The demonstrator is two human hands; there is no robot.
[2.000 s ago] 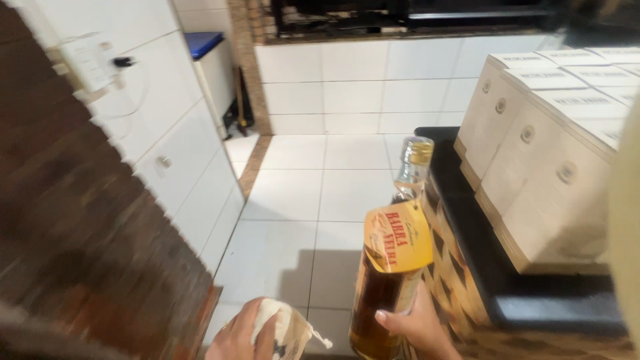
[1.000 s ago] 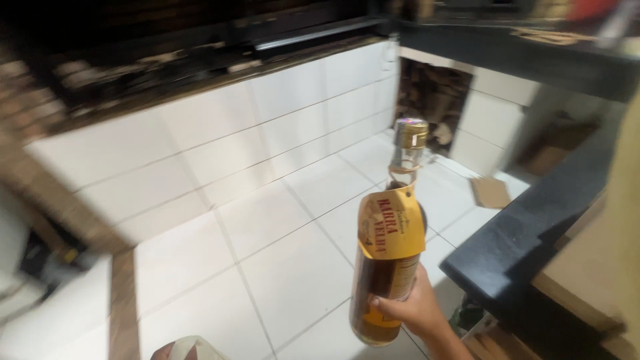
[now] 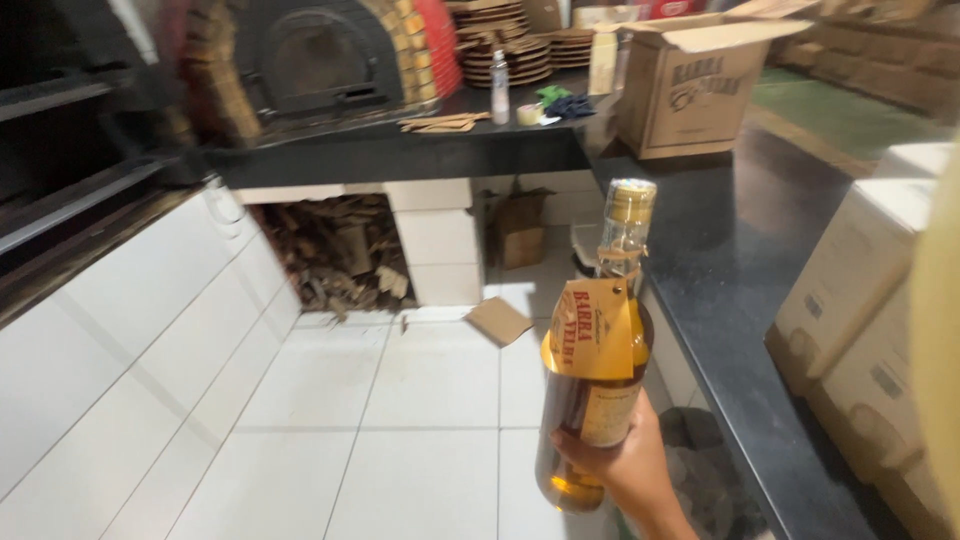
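My right hand (image 3: 626, 457) is closed around the lower part of a glass bottle (image 3: 559, 420) of amber liquor, held upright with a slight tilt. The bottle has a gold cap, a cord around its neck and a printed yellow tag (image 3: 592, 330) hanging from it. A paper label shows below the tag. The bottle is in the air to the left of the black countertop's edge, above the white tiled floor. My left hand is out of the frame.
An open cardboard box (image 3: 686, 97) stands on the black counter (image 3: 720, 225), with white boxes (image 3: 847, 285) nearer at right. Behind are a brick oven (image 3: 311, 60), stacked round boards (image 3: 499, 45) and a clear bottle (image 3: 499, 86). Cardboard (image 3: 499, 321) lies on the floor near a wood-filled niche (image 3: 337, 255).
The view has swung right toward the oven and counter. My right hand still holds the bottle. My left hand, earlier on a cloth-like pale item, has left the view.
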